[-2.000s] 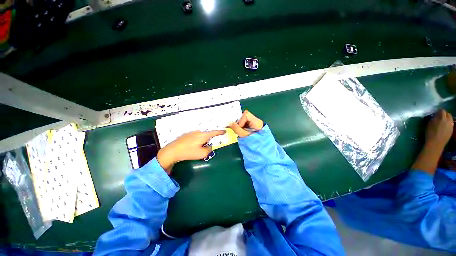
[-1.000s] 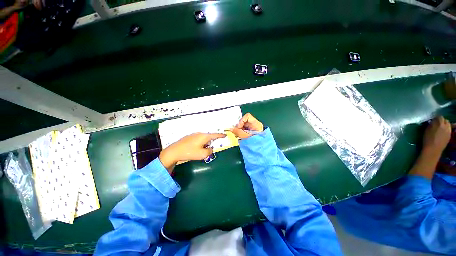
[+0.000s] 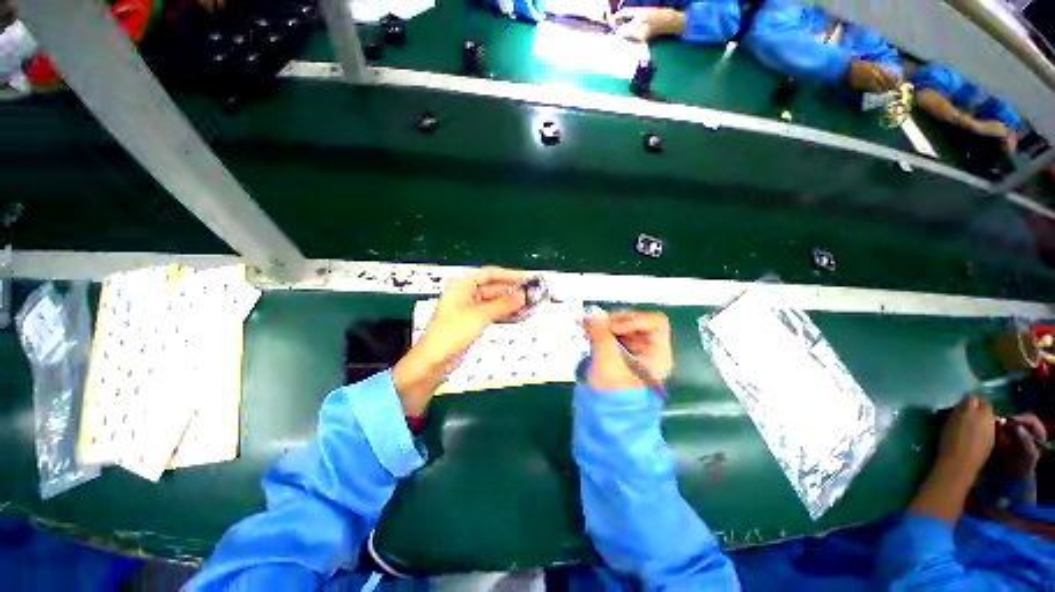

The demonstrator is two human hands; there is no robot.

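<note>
My left hand (image 3: 469, 318) holds a small dark housing (image 3: 533, 291) between its fingertips, raised over the white adhesive sheet (image 3: 509, 356). My right hand (image 3: 628, 348) is just right of it, over the sheet's right end, fingers pinched. A thin dark tool, apparently the tweezers (image 3: 632, 357), shows along its fingers. A tiny pale bit (image 3: 594, 313) is at the right fingertips; its exact shape is unclear. The two hands are apart. The sheet lies on the green bench, partly hidden by both hands.
A black phone (image 3: 376, 348) lies left of the sheet. Spare sheets (image 3: 162, 364) and a clear bag (image 3: 58, 382) lie further left, a bagged sheet (image 3: 798, 399) at right. A pale rail (image 3: 717, 291) borders the conveyor (image 3: 740, 197) with spaced units. Other workers' hands show at right and across.
The view has tilted up. My left hand has left the sheet and now holds up the housing. My right hand has lifted from the sheet's yellow edge and turned more upright.
</note>
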